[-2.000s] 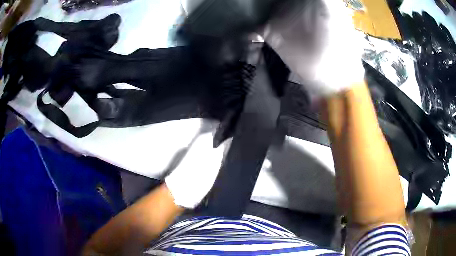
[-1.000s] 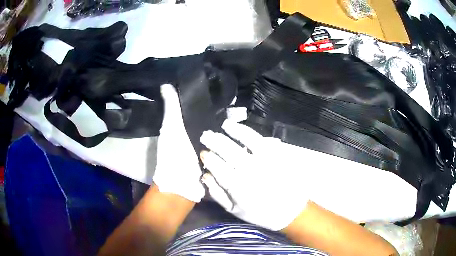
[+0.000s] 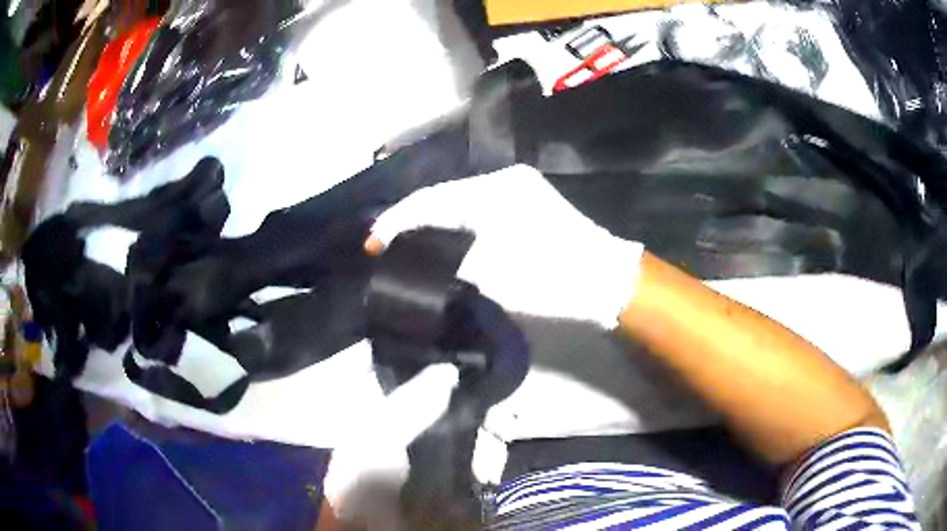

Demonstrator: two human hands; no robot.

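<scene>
A black belt strap is folded and looped in front of me, with one part hanging towards my body. My left hand, in a white glove, grips its lower part; the hand is partly hidden by the strap and blurred. My right hand, in a white glove with a fingertip bare, holds the strap's upper part from above; its grip is partly hidden. The long stack of black straps lies behind and to the right, with loose looping ends at the left.
Red-handled snips and a small buckle frame lie behind the stack. Whitish flat bags lie at the back, shiny bagged belts at back left, and a cardboard sheet at the top edge. A blue object stands at lower left.
The view has shifted. My hands, close together a second ago, are now apart: the right is higher over the strap, the left lower. The strap between them is now folded over and looped.
</scene>
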